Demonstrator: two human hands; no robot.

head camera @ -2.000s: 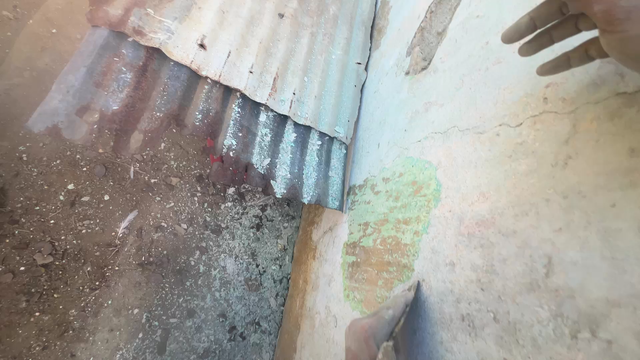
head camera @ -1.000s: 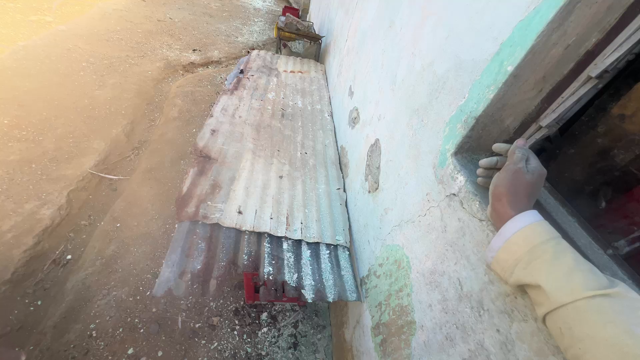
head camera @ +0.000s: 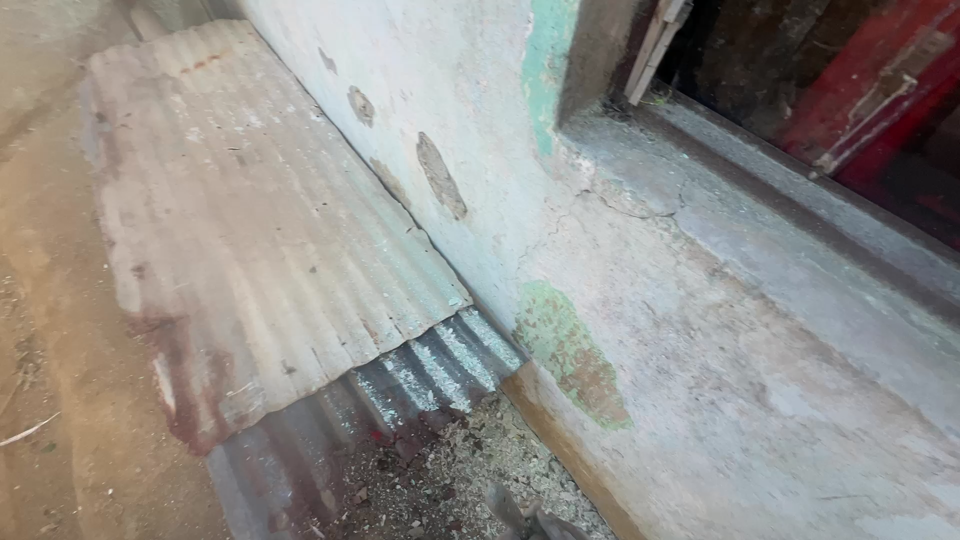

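Note:
At the bottom edge, a blurred, partly cut-off hand, seemingly my left hand (head camera: 536, 521), shows over the rubble beside the wall's foot. A greyish, flat shape is at its fingers; blur hides whether it is a held tool. My right hand is out of view. The whitewashed wall (head camera: 675, 360) bears a patch of flaking green paint (head camera: 570, 352) and a crack below the window's corner. Left of the wall lie overlapping corrugated metal sheets (head camera: 247, 202), the lower one strewn with pale paint flakes.
A concrete window sill (head camera: 750, 195) runs along the right, with a dark opening and something red (head camera: 862, 97) behind it. Paint chips and rubble (head camera: 450, 472) cover the ground near the wall. Bare brown soil (head camera: 45, 300) lies beyond the sheets.
The hand that rested at the window's edge one second ago has left the view. A hand now shows at the bottom edge. The view has moved strongly.

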